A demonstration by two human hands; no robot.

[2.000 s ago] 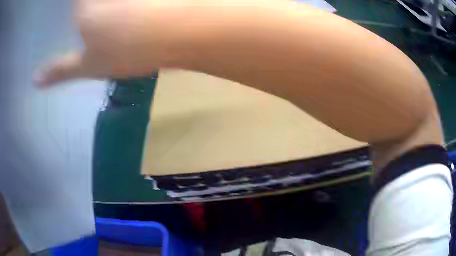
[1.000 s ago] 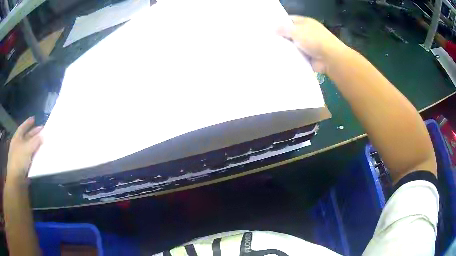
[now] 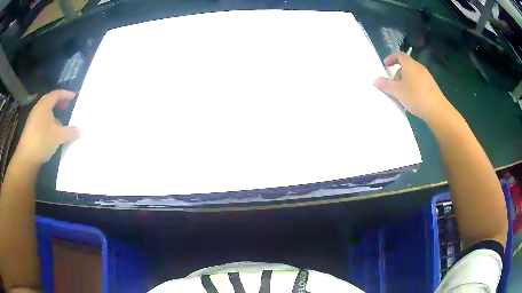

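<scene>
A large glaring white sheet (image 3: 234, 109) lies flat on top of the layered stack (image 3: 240, 196), whose dark and white edges show along the bench front. My left hand (image 3: 48, 129) is at the sheet's left edge, fingers apart, thumb touching the edge. My right hand (image 3: 409, 86) is at the right edge, thumb on the sheet. A small pale pointed thing, perhaps the squeeze bottle's nozzle (image 3: 395, 70), shows by my right fingers; whether I hold it is unclear. The cardboard and black pieces below are covered.
The green bench (image 3: 458, 131) surrounds the stack. A blue crate with a brown floor (image 3: 103, 246) stands at lower left. Another blue crate (image 3: 436, 229) with dark pieces in a grid is at lower right. Pale uprights (image 3: 14, 80) rise at the bench's back. Tan sheets (image 3: 51, 14) lie at upper left.
The white sheet has come down from a raised, slanted position and now lies flat over the tan cardboard top. Both hands have settled at its side edges.
</scene>
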